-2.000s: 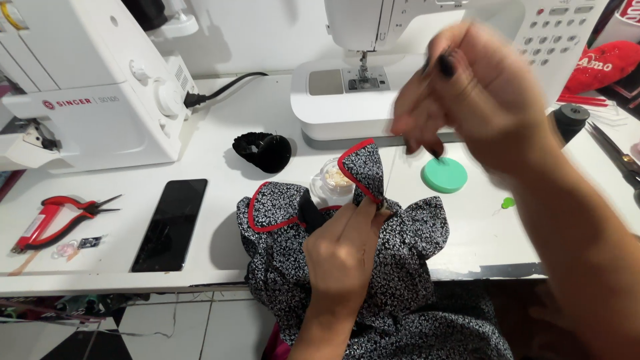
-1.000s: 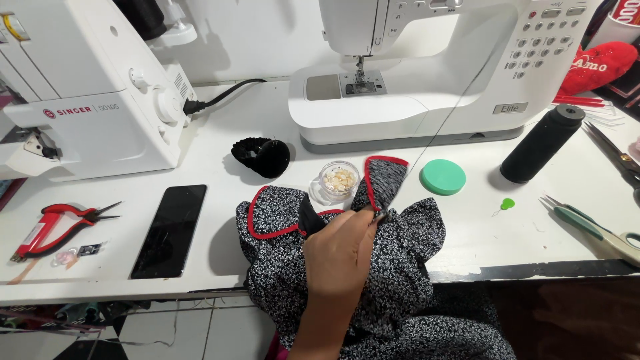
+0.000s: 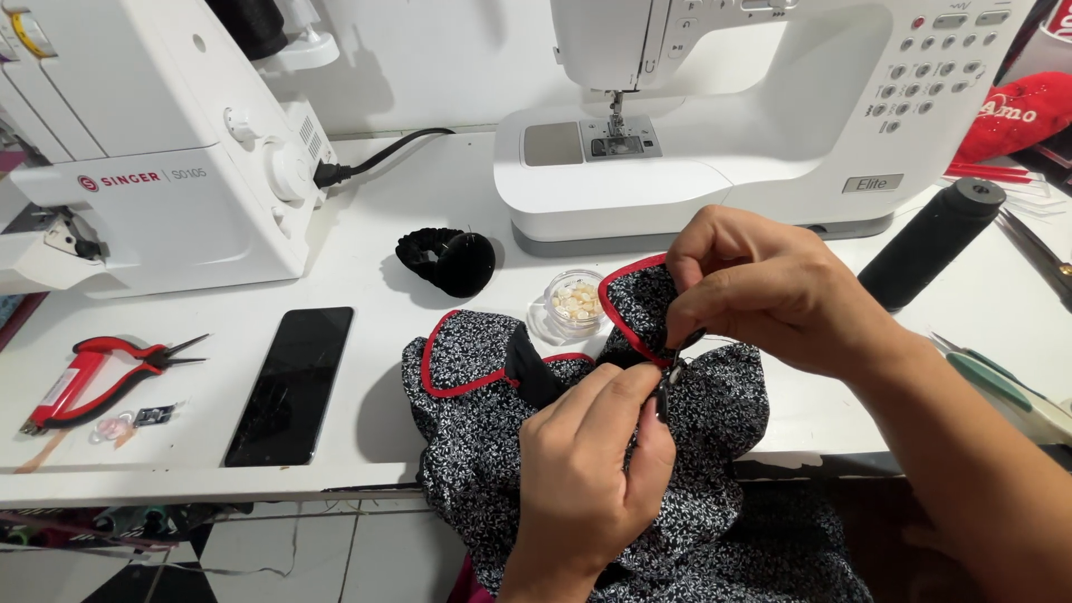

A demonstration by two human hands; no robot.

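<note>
A black garment with small white print (image 3: 477, 435) and red-trimmed collar flaps hangs over the table's front edge. My left hand (image 3: 599, 452) pinches its fabric below the right collar flap (image 3: 643, 293). My right hand (image 3: 762, 285) is just above and to the right, its fingers closed on that flap's edge; a small dark item and thread lie between the fingertips, and whether a needle is there cannot be seen. Behind the collar stands a clear round jar (image 3: 576, 303) of small pale pieces. A black velvet pincushion (image 3: 448, 261) with pins sits further left.
At the back stand a white sewing machine (image 3: 620, 201) and, on the left, a white overlock machine (image 3: 193, 226). Red-handled pliers (image 3: 109, 381), a lighter (image 3: 67, 389) and a phone (image 3: 291, 385) lie left. A black thread cone (image 3: 930, 243), thread snips (image 3: 1005, 394) and scissors (image 3: 1038, 251) are right.
My right hand, raised two seconds ago and out of view one second ago, is now at the collar beside my left hand. My left hand has stayed on the garment.
</note>
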